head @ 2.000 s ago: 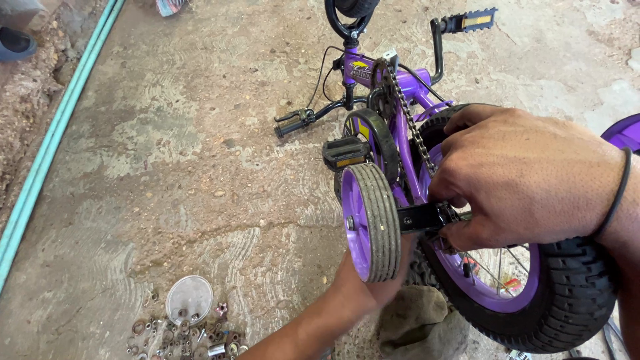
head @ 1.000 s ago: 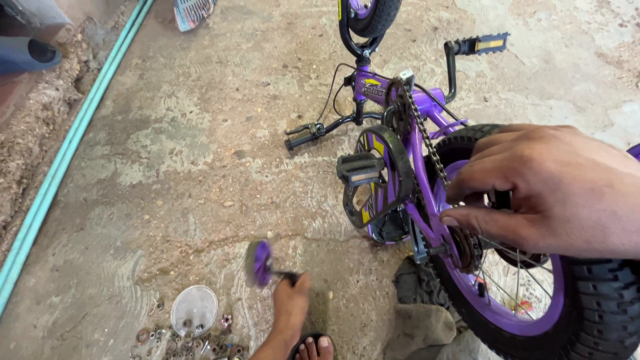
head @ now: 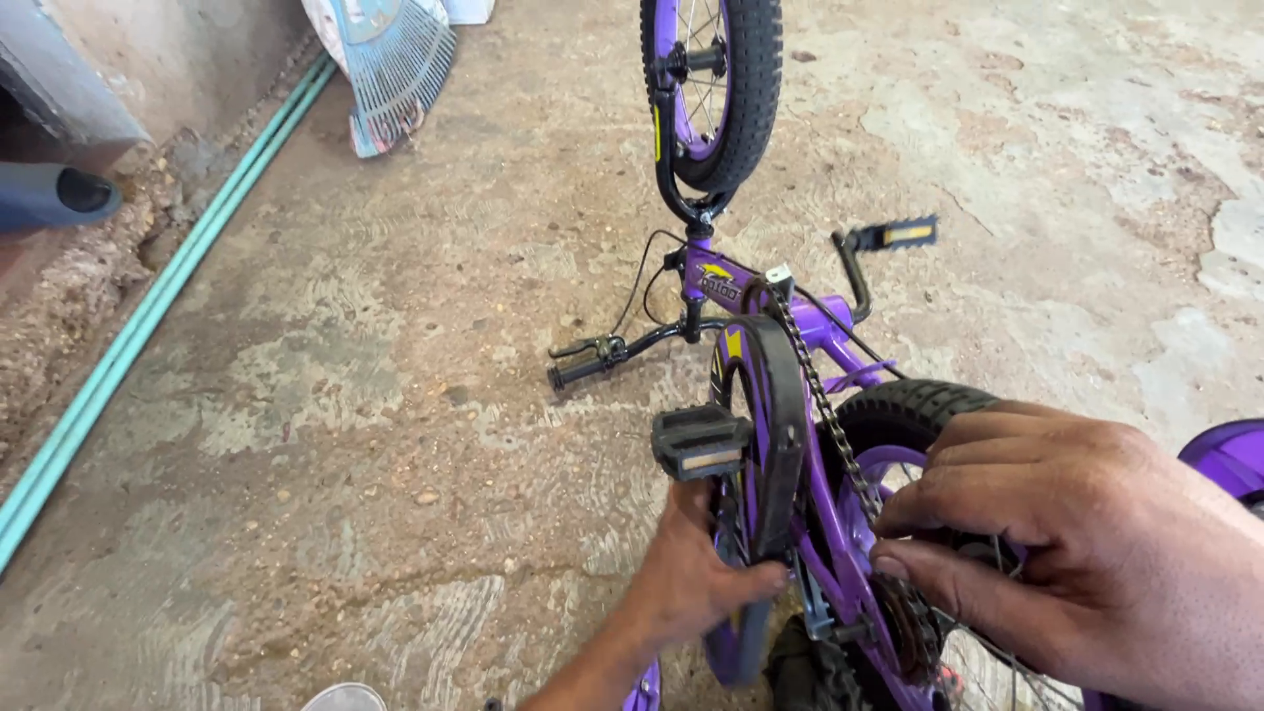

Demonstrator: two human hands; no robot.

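A purple child's bicycle [head: 825, 331] lies upside down on the concrete floor. My left hand [head: 691, 578] is at the black and purple chain guard [head: 775, 444], below the black pedal [head: 701, 442], thumb over its lower part; its fingers are partly hidden behind the guard. My right hand [head: 1066, 523] is at the rear wheel, fingertips and thumb close together beside the bicycle chain [head: 825, 410] and just above the rear sprocket [head: 904, 622]. Whether it pinches the chain cannot be told. The rear tire [head: 913, 400] is partly behind this hand.
The front wheel [head: 746, 94] points up at the top. The handlebar grip [head: 583, 373] rests at floor level. Two teal pipes [head: 163, 286] run along the left wall, near a fan rake [head: 400, 69]. Part of another purple wheel [head: 1224, 454] shows at the right.
The training wheel has come away from the bicycle; my left hand held it low over the floor a second ago and is now back at the chain guard. My right hand stays near the rear wheel.
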